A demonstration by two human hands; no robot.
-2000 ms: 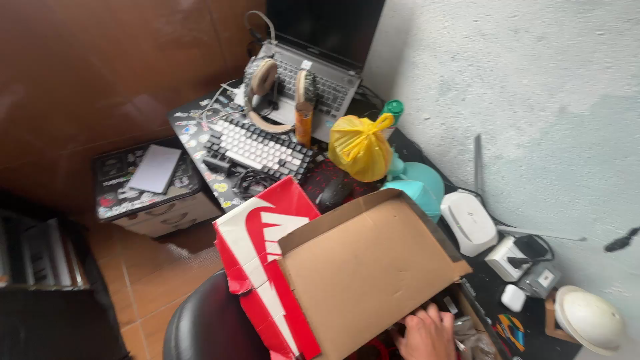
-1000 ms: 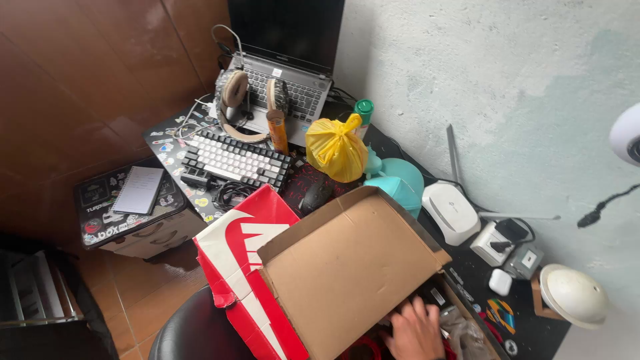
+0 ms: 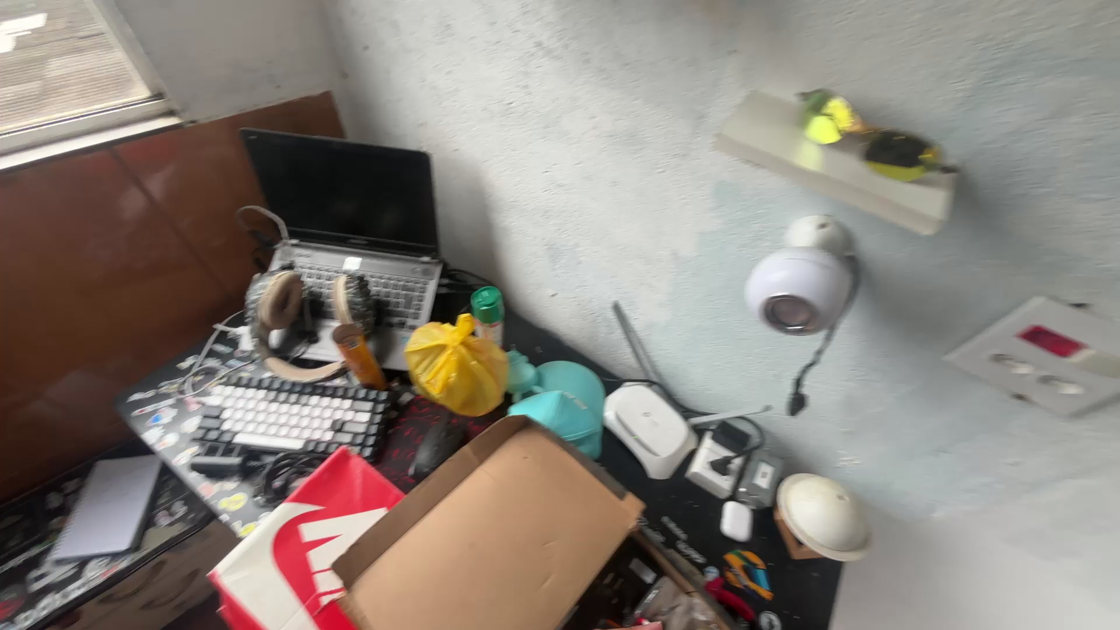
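Neither of my hands can be made out in the current view. At the lower middle an open cardboard box lid leans over a red and white Nike shoebox. Behind the lid's right edge, an open box interior shows small items in clear plastic. Beyond them stand a tied yellow plastic bag, a green-capped can and a turquoise cap. A black mouse lies left of the lid, near a white and grey keyboard.
An open laptop holds headphones, with an orange tube beside them. A white router, power adapters and a white dome line the wall side. Above are a camera and a shelf bearing tinted glasses.
A hand was at the box's right side in both earlier frames; it is now out of sight. The view has swung up and right, bringing in the wall shelf and the window.
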